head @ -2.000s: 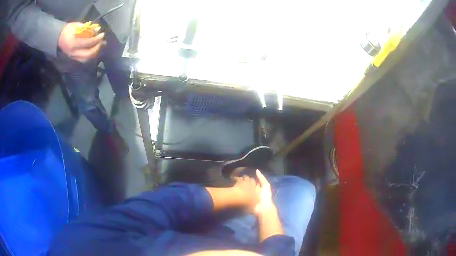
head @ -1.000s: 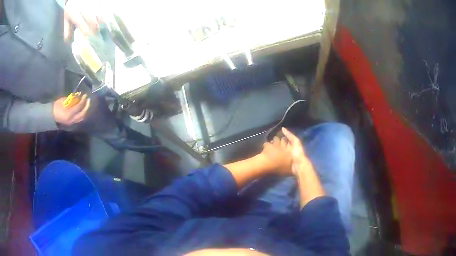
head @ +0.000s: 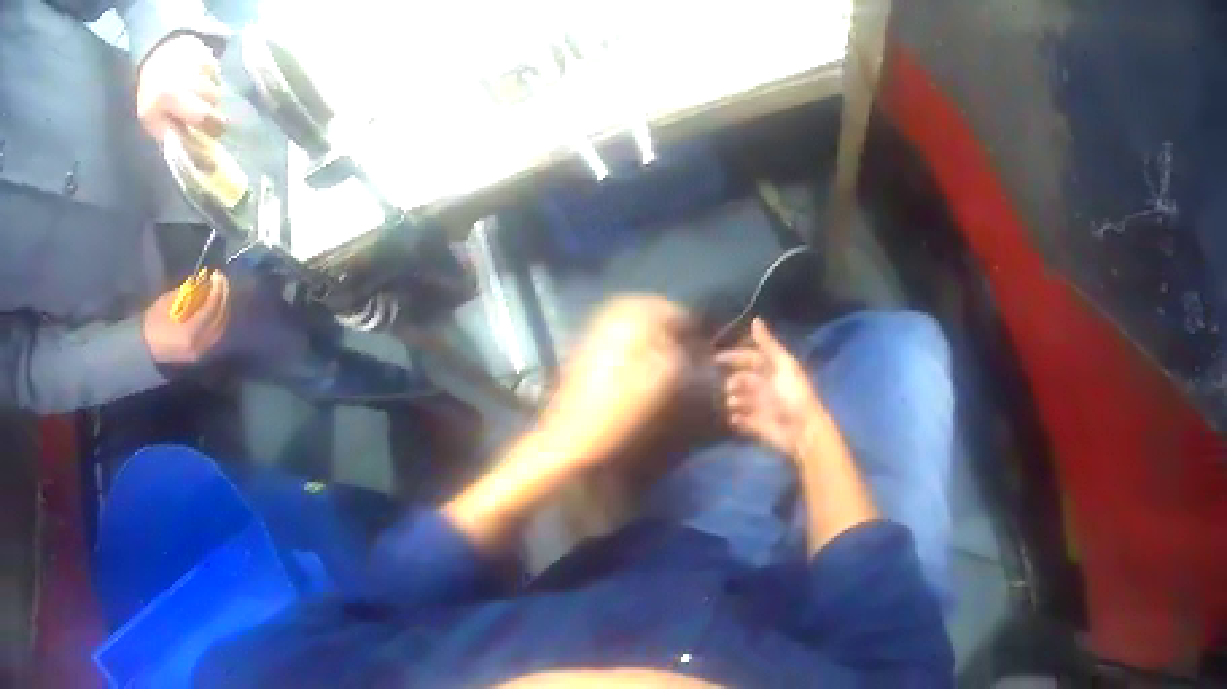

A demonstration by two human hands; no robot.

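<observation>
My left hand (head: 622, 366) is raised over my lap and blurred by motion; whether it holds anything cannot be told. My right hand (head: 770, 390) rests by my jeans-covered knee, palm turned up, fingers loosely curled and thumb apart, with nothing visible in it. The two hands are apart. The white worktable (head: 673, 61) is in front of me, washed out by glare. Small grey shapes (head: 538, 74) lie on it, too bright to make out.
Another person's hand (head: 189, 320) at the left holds a small yellow-handled tool; their other hand touches a device at the table's corner. A blue bin (head: 168, 498) with a flat blue piece (head: 202, 622) is at lower left. A red-edged dark machine panel (head: 996, 242) stands at right.
My hands were clasped together and have come apart; the left has moved left and up. The view has swung right, then steadied. The other person's upper hand has shifted slightly left and down.
</observation>
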